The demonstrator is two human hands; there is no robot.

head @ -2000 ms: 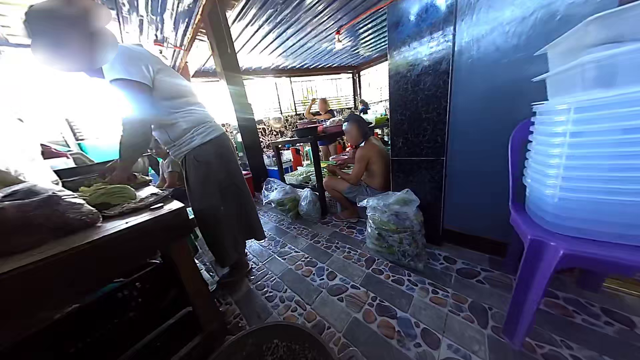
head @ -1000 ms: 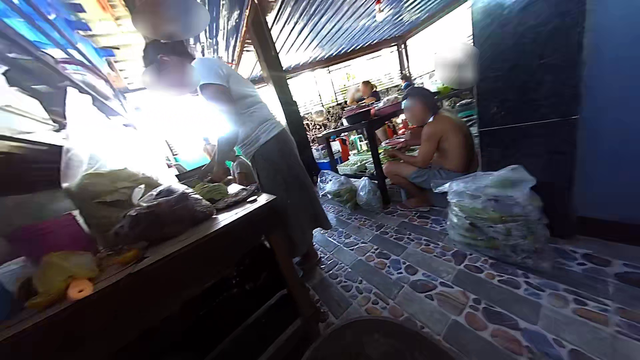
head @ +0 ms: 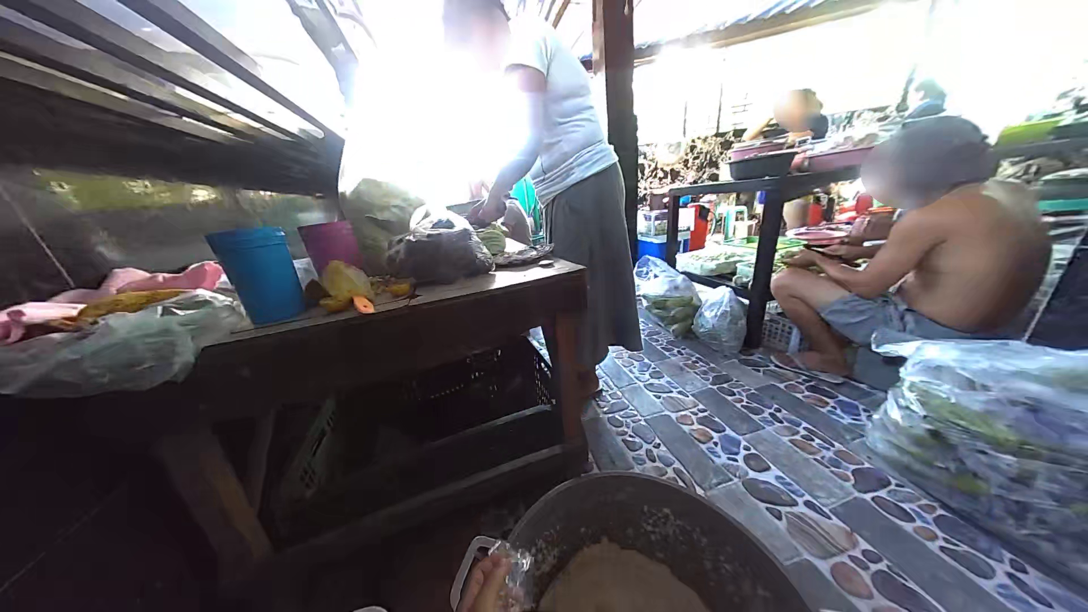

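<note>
At the bottom edge, my left hand (head: 486, 583) shows only its fingers, closed around the side handle (head: 463, 568) of a large dark round pot (head: 671, 501). Clear crinkled plastic (head: 517, 568) lies against those fingers at the rim. Inside the pot is a pale brown mass (head: 620, 582), and whitish residue clings to the inner wall. My right hand is out of the frame.
Left of the pot stands a wooden table (head: 527, 289) with a blue plastic cup (head: 257, 274), a dark plastic bag (head: 442, 251) and clear plastic (head: 127, 340). A person (head: 578, 153) works behind it. Right are a bulging bag of greens (head: 986, 425) and a seated person (head: 960, 246).
The view has swung left and down, bringing more of the table and pot in. My left hand now shows at the pot's handle; no hand of mine shows in the earlier frames.
</note>
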